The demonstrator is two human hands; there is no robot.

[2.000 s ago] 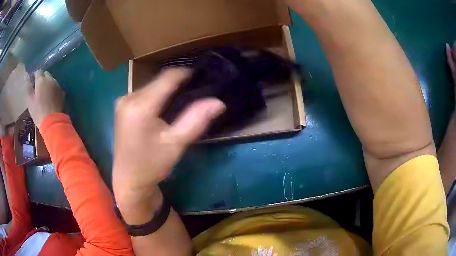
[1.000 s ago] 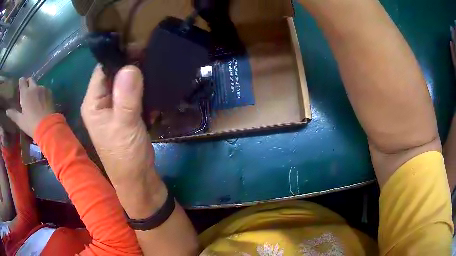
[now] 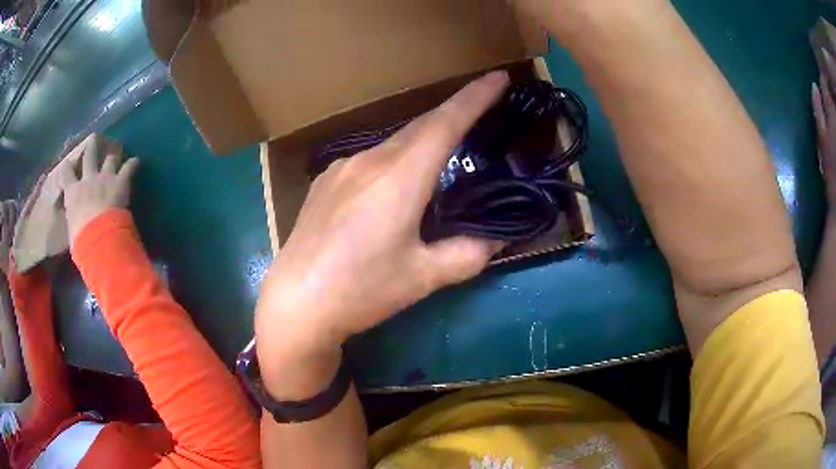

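Note:
An open brown carton (image 3: 271, 197) lies on the green worktop, with its large hinged lid (image 3: 348, 55) standing up behind it. My left hand (image 3: 385, 206) reaches into the carton from the front left, thumb and index finger spread around coiled black cable (image 3: 500, 209); its other fingers are hidden. More black cable (image 3: 353, 147) lies behind the hand. A dark object with small white marks (image 3: 467, 165) shows between the cables. My right forearm (image 3: 697, 156) runs up past the carton's right side. My right hand is cut off by the top edge.
A person in orange sleeves (image 3: 151, 311) works close on the left, one hand (image 3: 96, 188) at a brown cardboard piece (image 3: 46, 220). Another person's hand (image 3: 825, 119) shows at the far right. The worktop's edge (image 3: 522, 372) is near my body.
My left hand has moved right from the carton's left side to its middle. The raised cables and adapter now lie lower, towards the right. The printed dark blue surface is now covered.

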